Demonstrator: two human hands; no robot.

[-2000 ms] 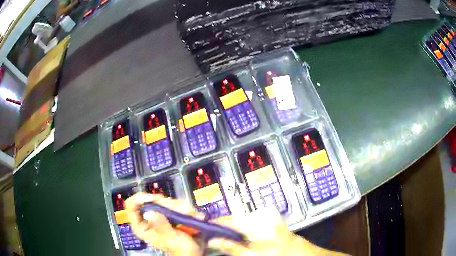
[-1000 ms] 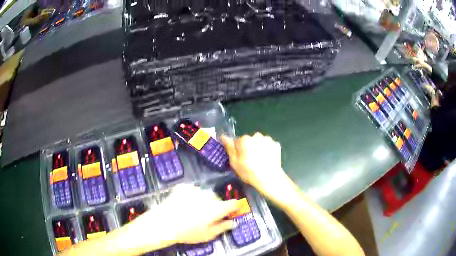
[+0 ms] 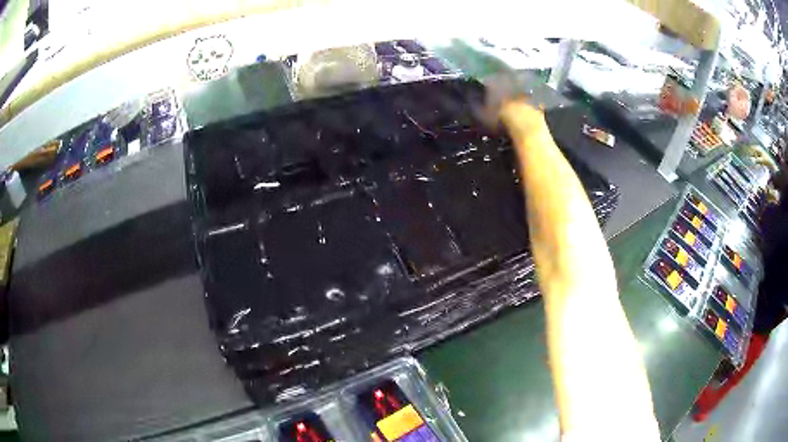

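The wide black tray stack [image 3: 324, 233] fills the middle of the view, with shiny layered edges. My right arm reaches up from the bottom right, and my right hand [image 3: 510, 102] is blurred at the stack's far right corner. I cannot tell whether it holds anything. My left hand is out of view. The clear blister tray [image 3: 436, 399] is cut off by the bottom edge, in front of the stack. A feature phone [image 3: 397, 419] with an orange band lies face up in its corner pocket, with another beside it.
Another phone tray [image 3: 644, 274] lies at the right, near a person's dark sleeve and a red stool [image 3: 734, 380]. More orange-banded phones [image 3: 104, 155] are at the upper left. A grey mat [image 3: 104, 363] extends left of the stack. A post [image 3: 687, 129] stands at the upper right.
The view has shifted towards the stack, leaving the clear tray mostly out of frame. My right hand has left the corner phone and reached the stack's far side. My left hand has left the view.
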